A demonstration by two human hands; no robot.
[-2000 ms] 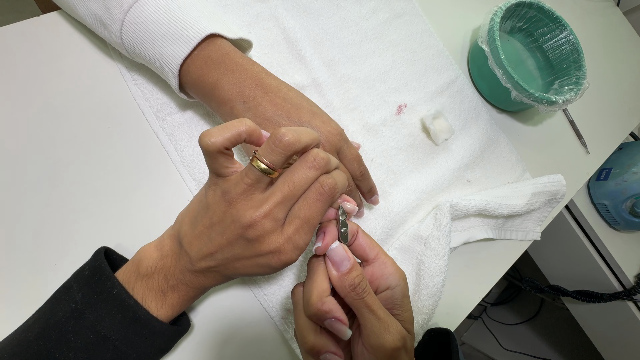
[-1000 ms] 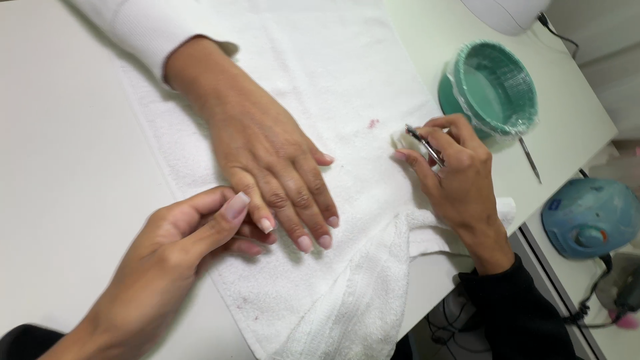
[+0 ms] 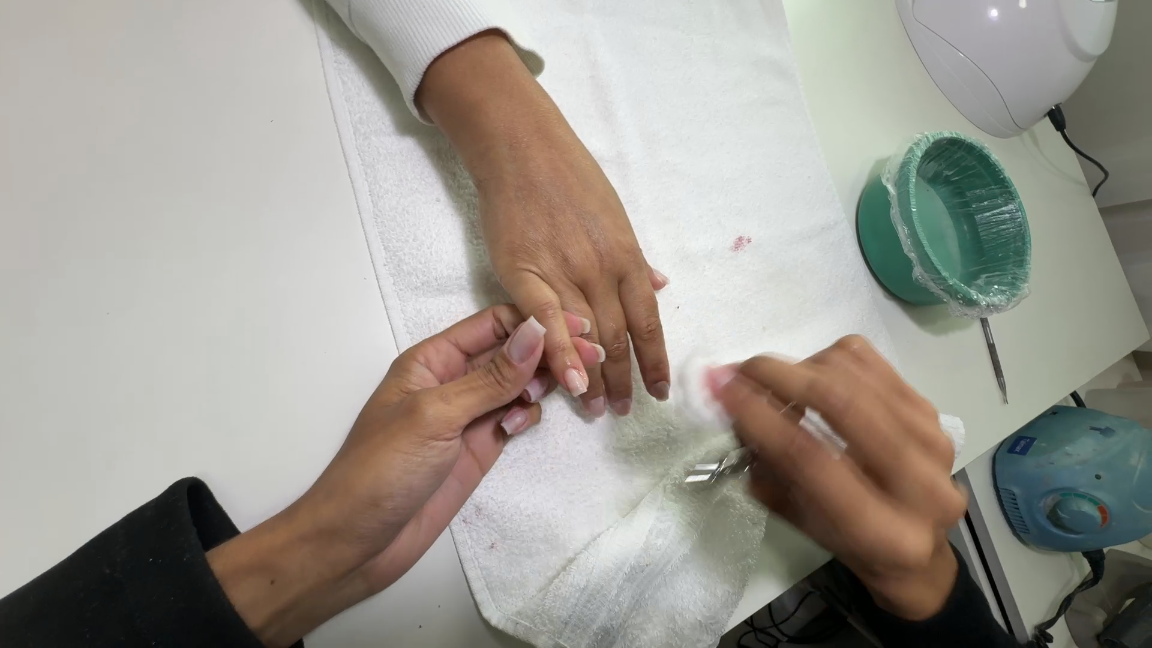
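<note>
My left hand [image 3: 450,405] holds the little finger of another person's hand [image 3: 576,216], which lies palm down on a white towel [image 3: 720,117]. Between my left thumb and fingers, that fingertip points toward me. To the right, my right hand [image 3: 846,459] is blurred; a white cotton pad [image 3: 700,391] is pinched at its fingertips. Metal cuticle nippers [image 3: 717,467] stick out from under the same hand, their handles mostly hidden by its fingers.
A green bowl lined with clear plastic [image 3: 877,225] stands at the right, with a thin metal tool [image 3: 994,360] beside it. Behind is a white rounded device [image 3: 999,54]; a blue device with a dial [image 3: 1071,477] sits lower right. The towel bears a reddish stain [image 3: 741,243].
My right hand worked with the nippers beside my left hand, then moved right to the white cotton; now it is back nearer the other person's fingers with the cotton. My left hand keeps its hold.
</note>
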